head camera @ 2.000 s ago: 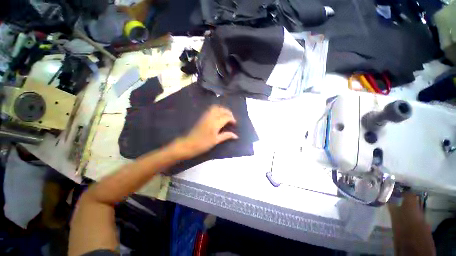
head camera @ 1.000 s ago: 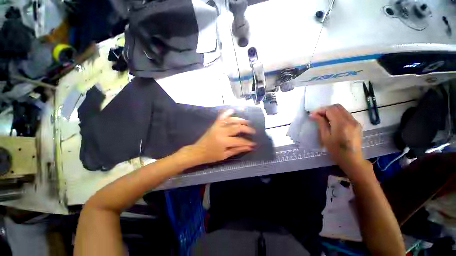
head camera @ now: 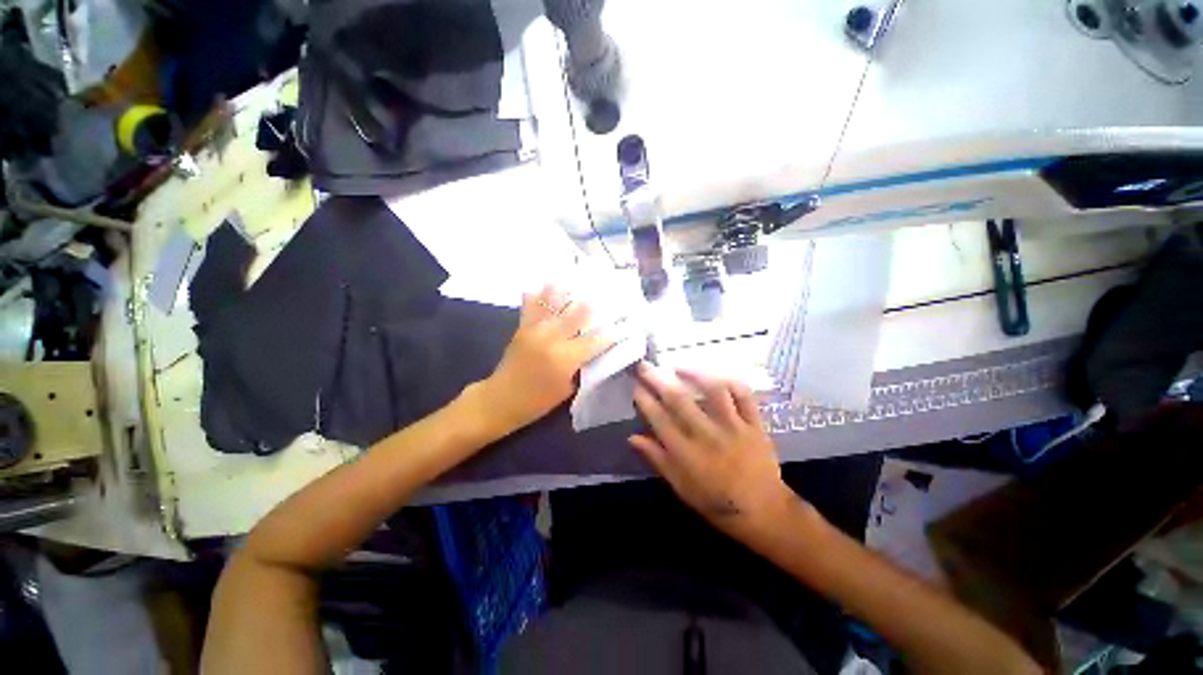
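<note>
My left hand [head camera: 538, 363] lies at the left edge of a white strip [head camera: 610, 385], just left of the presser foot, over the end of a dark grey panel [head camera: 455, 356]. My right hand [head camera: 706, 435] has its fingertips on the strip's right edge, below the needle area. Both hands hold the strip. The sewing machine [head camera: 924, 205] stands above them; its needle is lost in glare. More dark panels [head camera: 271, 350] lie to the left. Fanned white strips [head camera: 839, 323] lie right of the needle.
Thread snips [head camera: 1008, 280] lie right of the strips. A dark grey stack [head camera: 409, 106] is behind left. A dark pouch [head camera: 1145, 330] lies far right with a white cable. A blue basket [head camera: 495, 574] is below the table edge. A yellow roll [head camera: 143, 129] is at back left.
My right hand has moved left from the fanned strips to the needle area, with a white strip now between both hands. My left hand has shifted slightly left. The camera view has shifted slightly.
</note>
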